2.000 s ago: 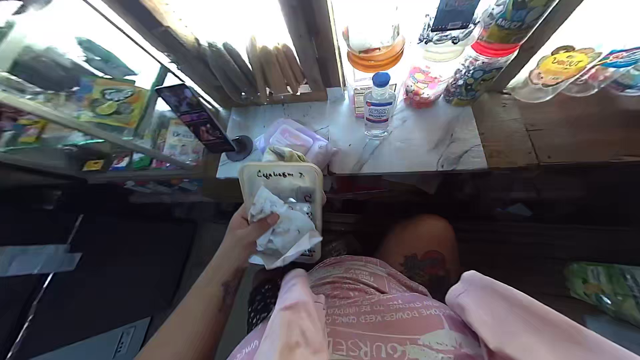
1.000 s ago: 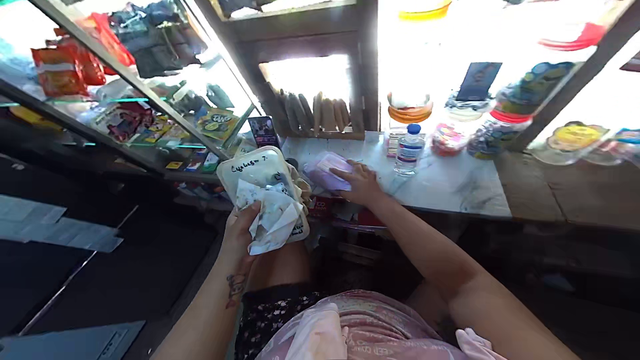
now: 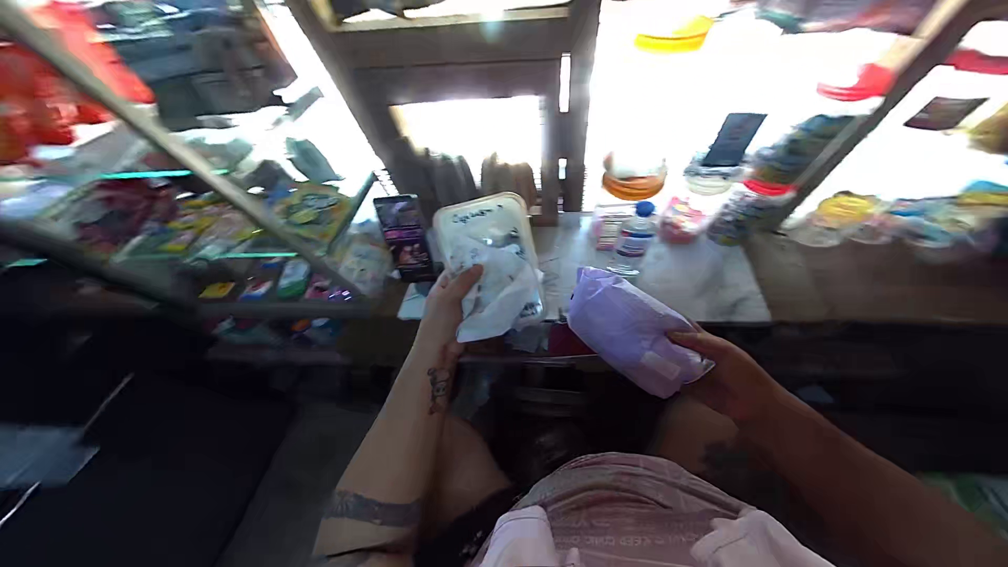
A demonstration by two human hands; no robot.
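My left hand [image 3: 450, 303] grips a white plastic tub [image 3: 484, 224] with handwriting on its lid, and a crumpled white tissue [image 3: 500, 287] is pressed against it. The tub is over the counter's front edge, beside an upright phone [image 3: 405, 240]. My right hand [image 3: 713, 362] holds a lilac plastic packet [image 3: 630, 331] by its right end, in front of the counter and above my lap. A clear bottle with a blue cap [image 3: 632, 240] stands on the marble-patterned counter [image 3: 693, 287] behind the packet.
Plastic jars with orange [image 3: 634, 185] and red lids [image 3: 768, 189] line the back of the counter. A glass display case [image 3: 236, 213] with several packaged goods is at left. Wooden posts [image 3: 583, 102] frame the bright opening. More containers [image 3: 846, 209] sit on the wooden ledge at right.
My right hand, on the lilac packet on the counter a second ago, has lifted it and brought it toward me. The tub in my left hand has moved forward over the counter edge.
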